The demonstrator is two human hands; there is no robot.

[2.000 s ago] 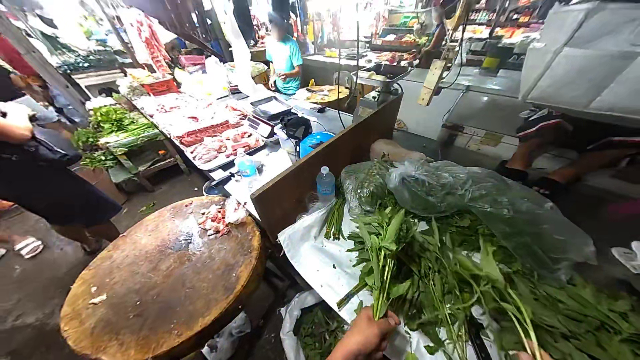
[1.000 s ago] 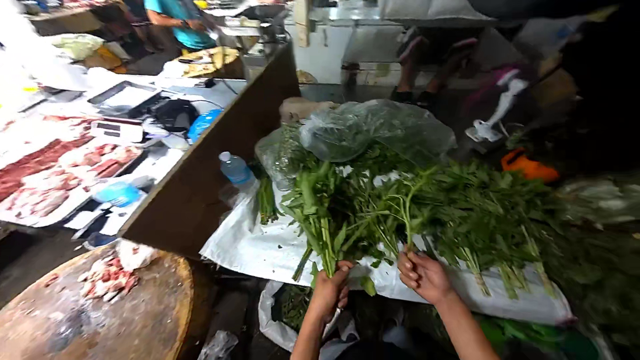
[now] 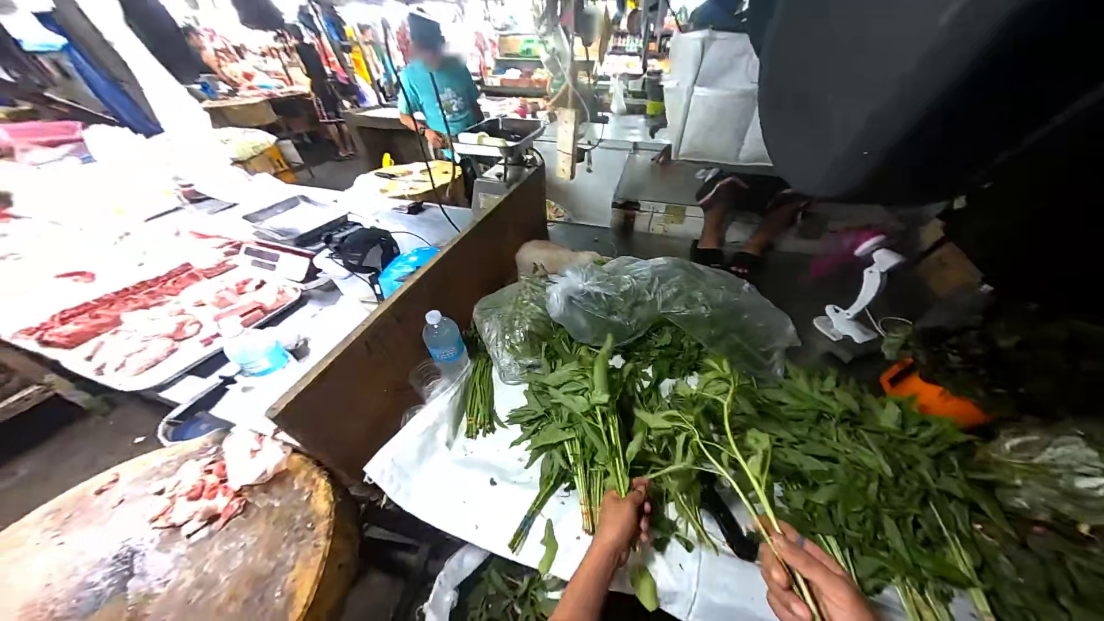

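Note:
My left hand [image 3: 623,521] is closed around the stems of a bunch of leafy greens [image 3: 604,423], held upright over a white plastic sheet [image 3: 466,500]. To its right, my right hand [image 3: 806,573] pinches a few long pale stems [image 3: 749,483] with leaves at their tops. Between the hands, a dark curved object [image 3: 729,522] lies partly hidden on the sheet. More greens [image 3: 880,466] spread across the right side. A thin bundle [image 3: 479,401] lies at the sheet's left end, beside a water bottle [image 3: 443,338]. Clear plastic bags [image 3: 673,302] cover greens at the back.
A brown wooden partition [image 3: 405,345] divides the greens from a meat counter [image 3: 172,319]. A round chopping block [image 3: 172,552] with meat scraps stands at lower left. An orange object [image 3: 931,397] and a white fan [image 3: 858,297] are at right. A person [image 3: 440,95] stands beyond.
My right hand, at the bottom edge two seconds ago, now shows more fully with the long stems in it. My left hand still grips a bunch. The view has swung right, then back partway.

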